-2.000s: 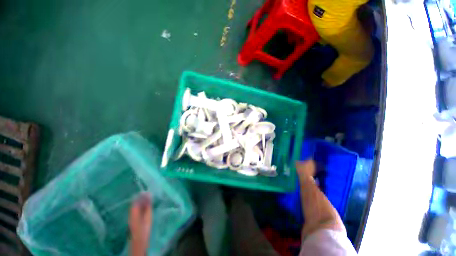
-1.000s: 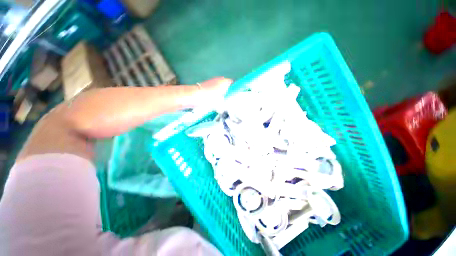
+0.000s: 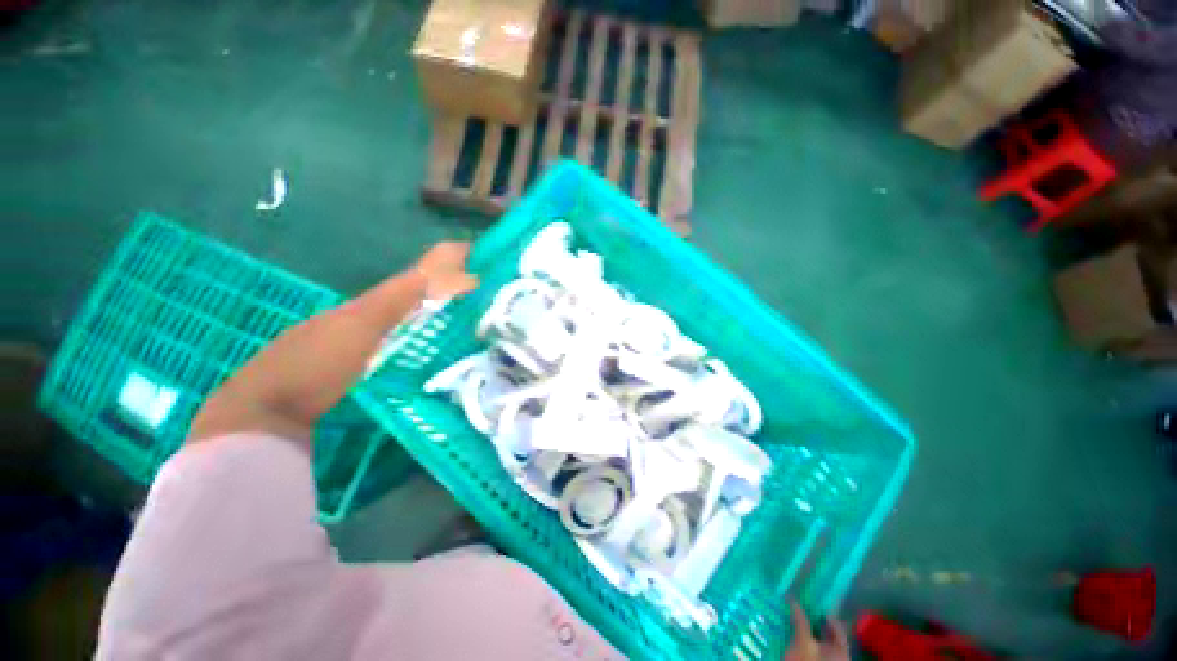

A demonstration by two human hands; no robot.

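A green plastic crate (image 3: 839,387) fills the middle of the view, tilted across it. White plastic ring-and-handle parts (image 3: 587,413) lie jumbled inside. My left hand (image 3: 448,271) grips the crate's upper-left end at the rim. My right hand (image 3: 816,639) is at the crate's lower-right end, mostly cut off by the bottom edge of the picture, with its fingers at the rim. The crate hides part of my body and the floor below it.
Another green crate (image 3: 194,291) stands on the floor at left. A wooden pallet (image 3: 633,97) with a brown carton (image 3: 480,58) is ahead. More cartons (image 3: 981,71), a red stool (image 3: 1052,168) and a red bucket (image 3: 1116,603) are at right.
The crate of white parts has come up off the floor, held between both hands. The view has turned; the bench is out of view, and the pallet now shows ahead.
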